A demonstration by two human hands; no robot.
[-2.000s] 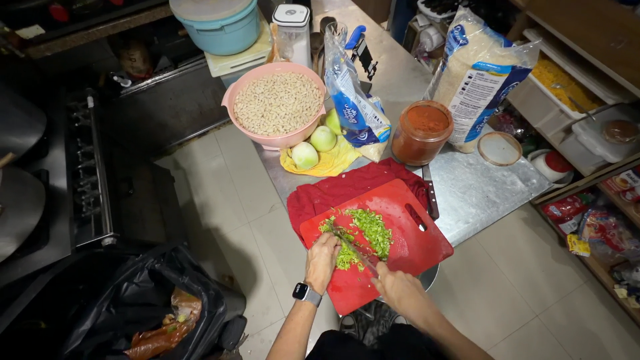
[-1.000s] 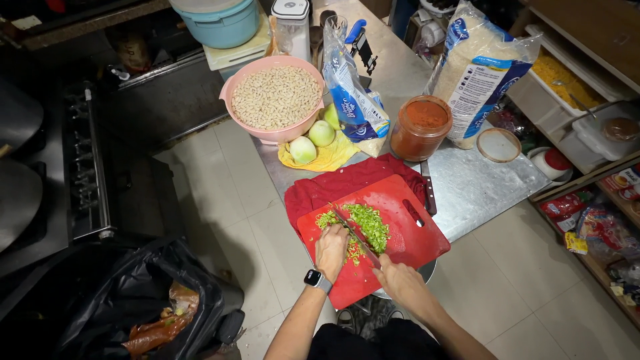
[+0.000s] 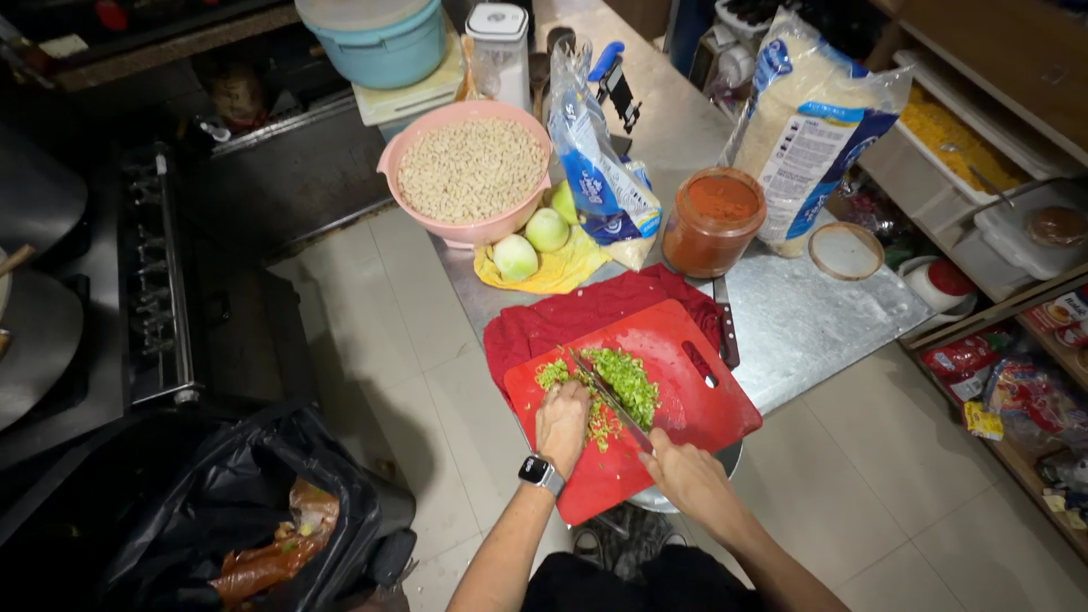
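Note:
A red plastic cutting board [image 3: 680, 408] lies on a dark red cloth [image 3: 544, 319] at the near corner of the metal table. Chopped green vegetable [image 3: 629, 382] is heaped on it, with smaller green and reddish bits [image 3: 602, 427] nearer me. My right hand [image 3: 684, 467] grips the handle of a kitchen knife [image 3: 625, 414], its blade slanting away to the left between the heap and the smaller bits. My left hand [image 3: 563, 425] rests on the board left of the blade, fingers bent down by the chopped bits; whether anything is under them is hidden.
Beyond the board stand a pink colander of beans [image 3: 398, 183], pale green vegetables [image 3: 546, 229] on a yellow cloth [image 3: 561, 270], plastic bags [image 3: 799, 144] and a jar of red powder [image 3: 714, 223]. A second knife [image 3: 728, 331] lies right of the board. A lined bin [image 3: 357, 476] is at lower left.
Reddish bits, not seen two seconds ago, now show beside the blade. My left hand remains left of the knife, and my right hand keeps its hold on the handle.

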